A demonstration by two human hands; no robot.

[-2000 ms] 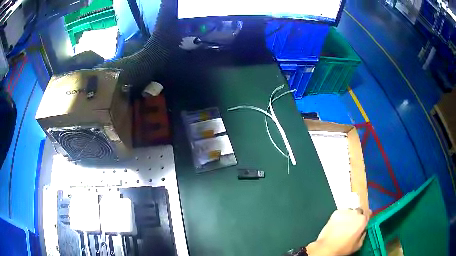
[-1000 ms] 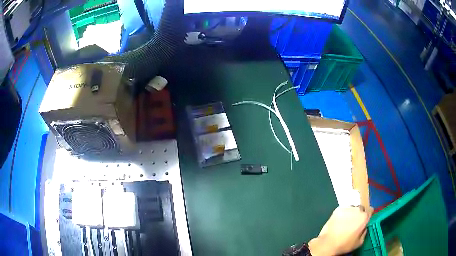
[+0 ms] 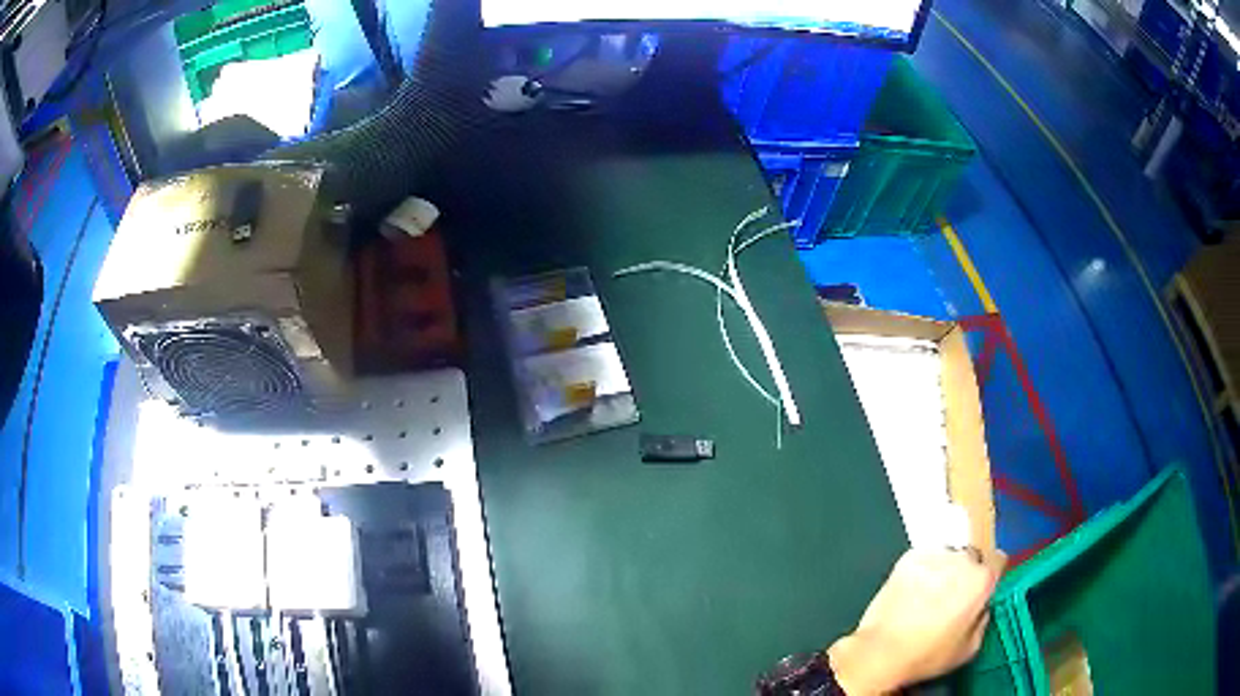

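My right hand, bare with a dark band at the wrist, has curled fingers at the near end of the open carton; a small white piece shows at the fingertips. Whether it grips that piece or the carton's edge cannot be told. My left hand is not in view. Two white power adapters sit side by side in the dark holding fixture at the lower left, glaring, with white cables running down from them.
Fan box and reddish-brown block stand behind the silver plate. The green mat holds a sample case, USB drive and white forked tubing. A green crate adjoins the carton; monitor behind.
The view has shifted slightly, so the bench items appear a little displaced. My right hand stays at the carton's near end.
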